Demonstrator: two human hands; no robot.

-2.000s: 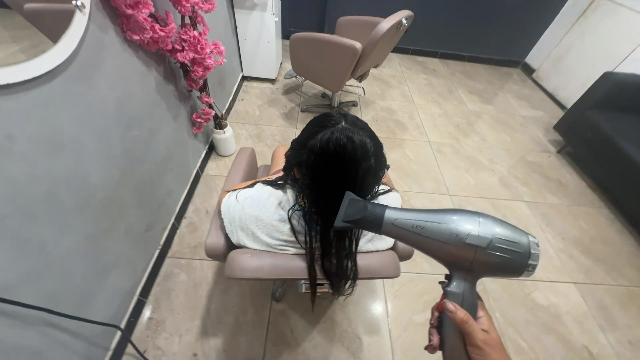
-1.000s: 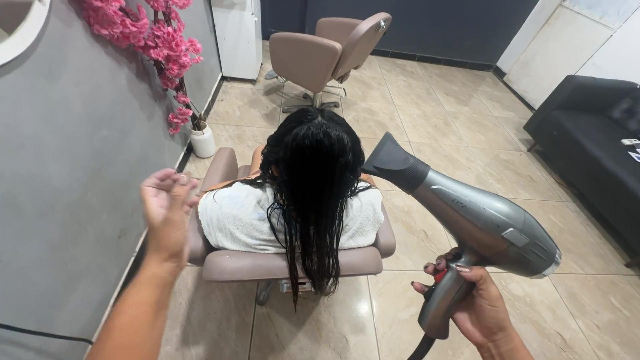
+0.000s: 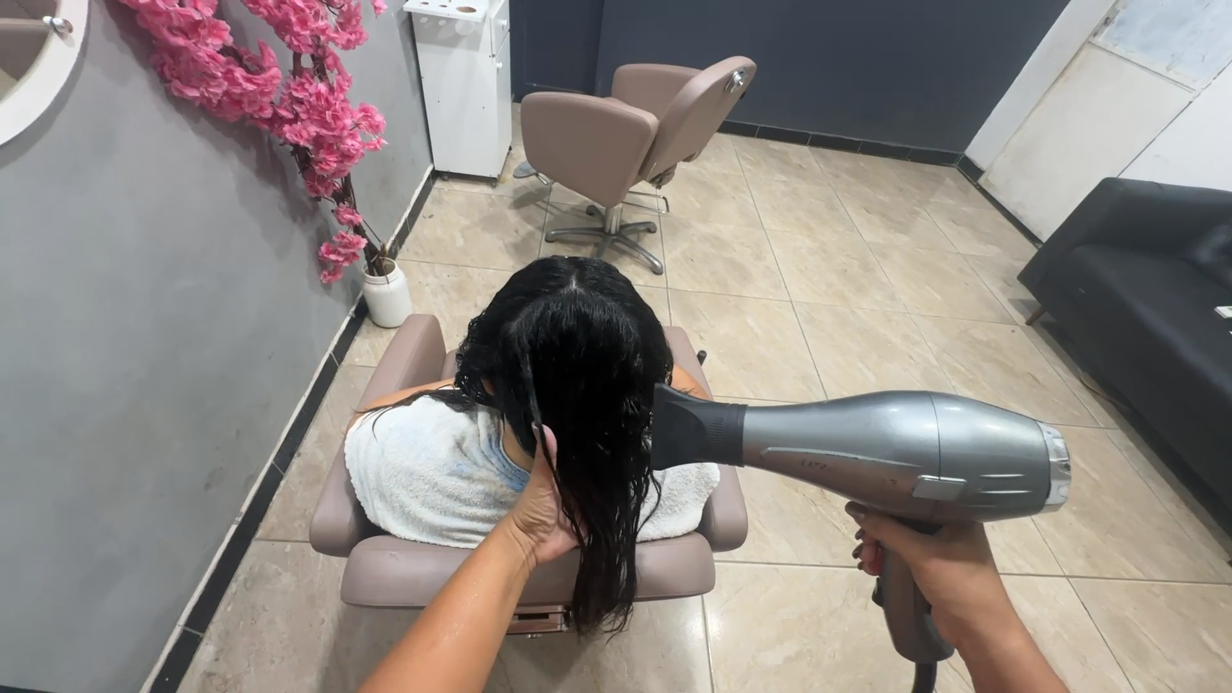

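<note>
A person with long, wet black hair sits facing away in a mauve salon chair, a white towel over the shoulders. My left hand is at the left side of the hanging hair, palm against it; its fingers are partly hidden behind the strands, so their grip does not show. My right hand is closed around the handle of a grey hair dryer. The dryer's black flat nozzle points left, right beside the hair at neck height.
Another mauve swivel chair stands ahead, near a white cabinet. Along the grey wall at left are pink artificial blossoms in a white vase, below a round mirror's frame. A black sofa is at right.
My left hand has moved from left of the chair to the hair. The dryer, tilted up to the left a second ago, is now nearly level, with its nozzle closer to the hair.
</note>
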